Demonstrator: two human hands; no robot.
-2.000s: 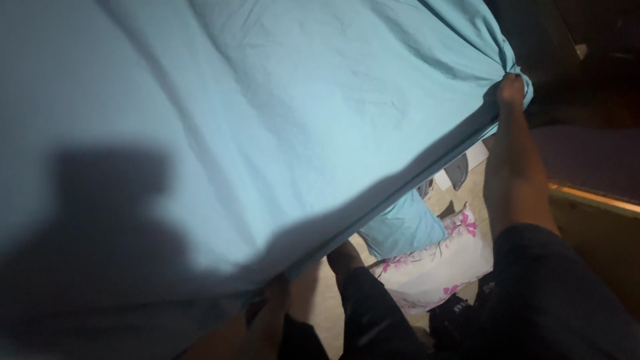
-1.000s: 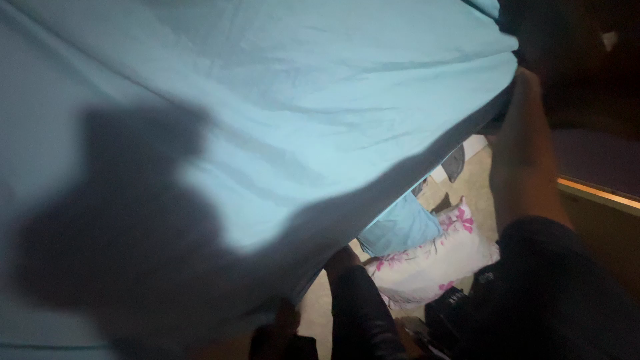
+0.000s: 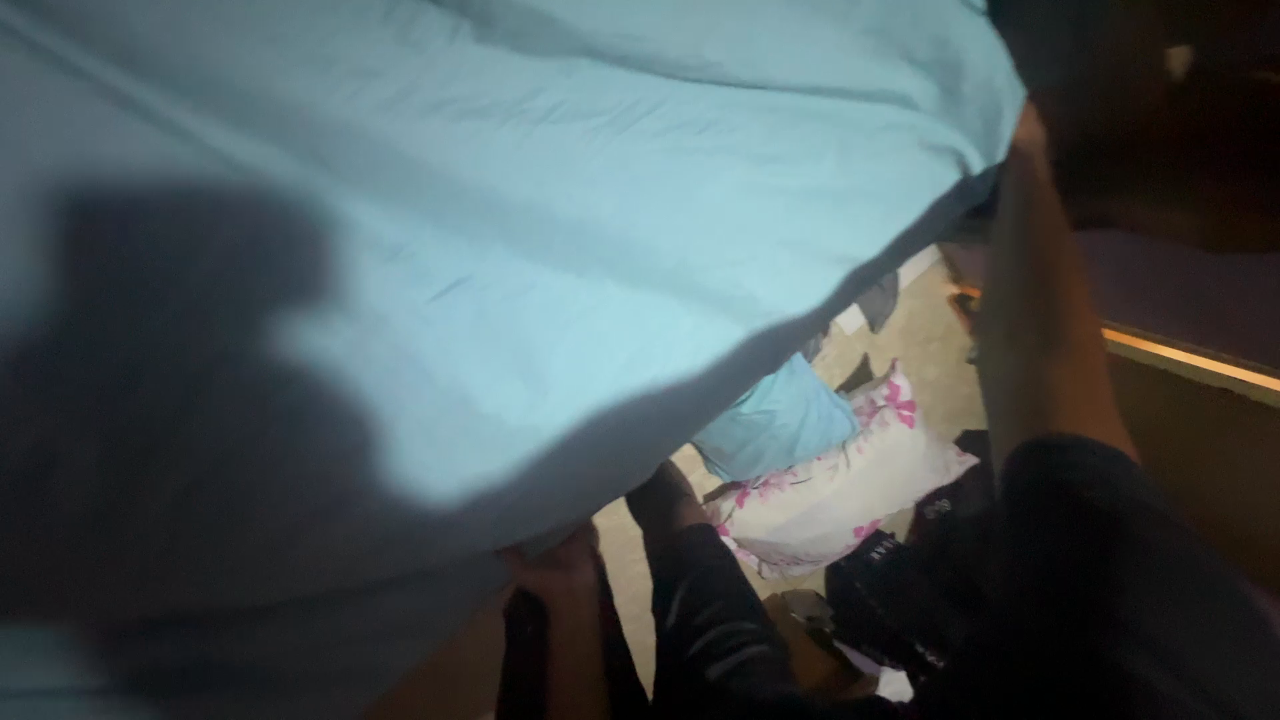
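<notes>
A large light blue cloth, apparently a bed sheet (image 3: 600, 240), fills the left and upper view, with shadows cast over it. My right hand (image 3: 1028, 135), at the end of the outstretched arm, is closed on the sheet's right corner; its fingers are partly hidden by the fabric. Low in the view, my left hand (image 3: 560, 560) is at the sheet's lower edge, dim and blurred, with its fingers hidden against the cloth. The sheet's near edge runs slanting between the two hands.
Below the sheet, a white pillow with pink flowers (image 3: 820, 505) and a light blue pillow or cloth (image 3: 780, 420) lie on the floor. Dark clothing (image 3: 880, 590) is beside them. My foot (image 3: 665, 500) stands near the pillow. A brown furniture edge (image 3: 1190, 355) is at right.
The sheet's folds have shifted, and its gathered right corner has loosened into a wider spread. My left hand shows more plainly at the lower edge than one second ago.
</notes>
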